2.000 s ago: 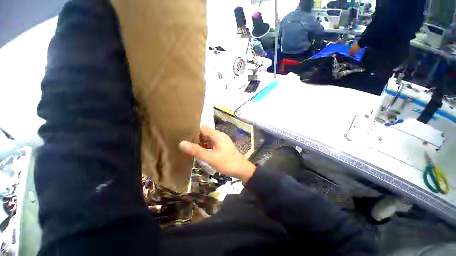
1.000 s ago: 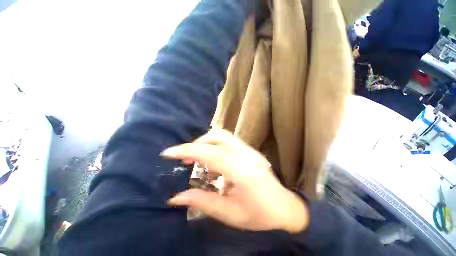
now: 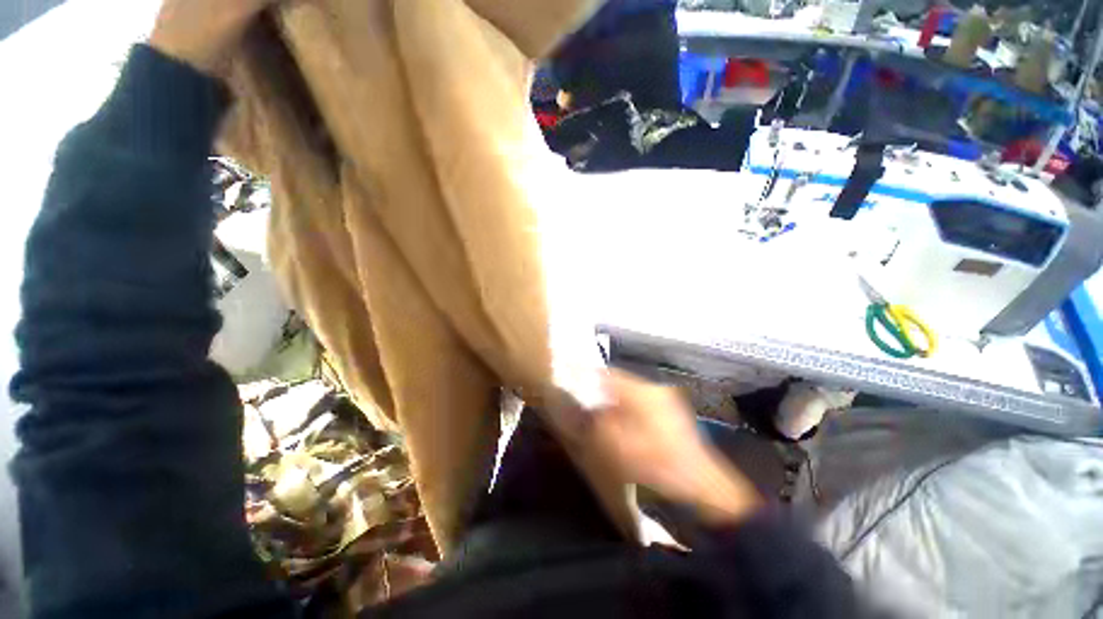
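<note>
A tan shell piece (image 3: 399, 206) hangs in long folds from the top of the view down over my lap. My left hand (image 3: 212, 27) is raised at the top left, cut off by the edge, and is closed on the upper part of the tan cloth. My right hand (image 3: 647, 441) is blurred and lies against the lower right side of the cloth; its fingertips are hard to see, so I cannot tell whether it grips. Plaid fabric (image 3: 327, 484) lies in a crumpled heap at the lower left, partly behind the tan cloth.
A white machine table (image 3: 677, 266) holds a sewing machine (image 3: 956, 224) with a dark panel and black strap. Green and yellow scissors (image 3: 899, 329) lie before it. White padded pieces (image 3: 980, 508) are heaped at the lower right. A person in dark clothes (image 3: 623, 61) is beyond the table.
My view has turned right, showing more of the machine. My left hand has come into view, raised with the tan cloth. My right hand has moved from in front of my left sleeve to the cloth's lower side.
</note>
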